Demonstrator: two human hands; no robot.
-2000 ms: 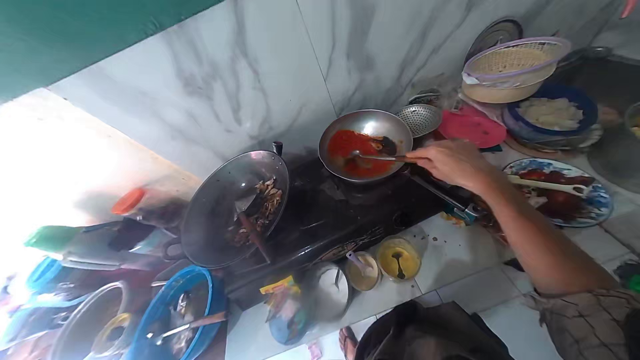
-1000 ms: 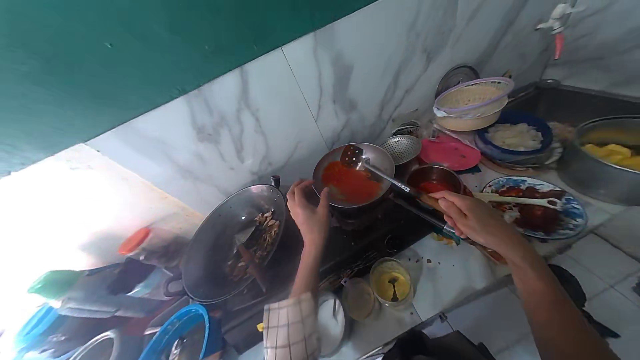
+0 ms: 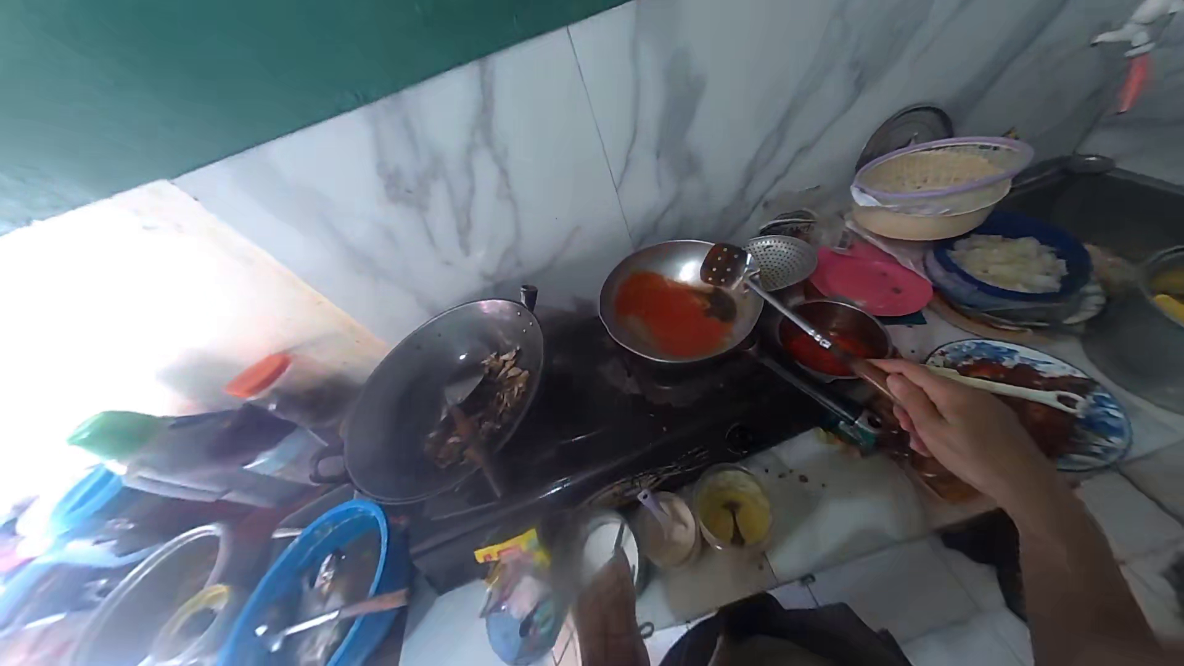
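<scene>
A slotted metal turner (image 3: 786, 314) has its wooden handle in my right hand (image 3: 957, 430), at the right; its blade rests over the right side of a small frying pan (image 3: 673, 301) with red-orange sauce. The pan sits on the black gas stove (image 3: 592, 398). Low in the view, my left hand (image 3: 606, 592) is blurred at a bowl of white granules (image 3: 606, 546), on a spoon-like handle; its fingers are hard to see. Beside that bowl are a tub with a light spoon (image 3: 668, 532) and a container of yellow contents (image 3: 733, 507).
A large wok (image 3: 444, 402) with browned pieces and a spatula stands left on the stove. Right of the pan are a pot of red sauce (image 3: 832, 338), a perforated ladle (image 3: 780, 263), a pink plate (image 3: 874, 282) and a patterned platter (image 3: 1101, 407). A blue basin (image 3: 370, 564) stands lower left.
My left hand has moved from beside the small pan down to the bowl of white granules. My right hand holds the turner, with its blade now further right over the pan.
</scene>
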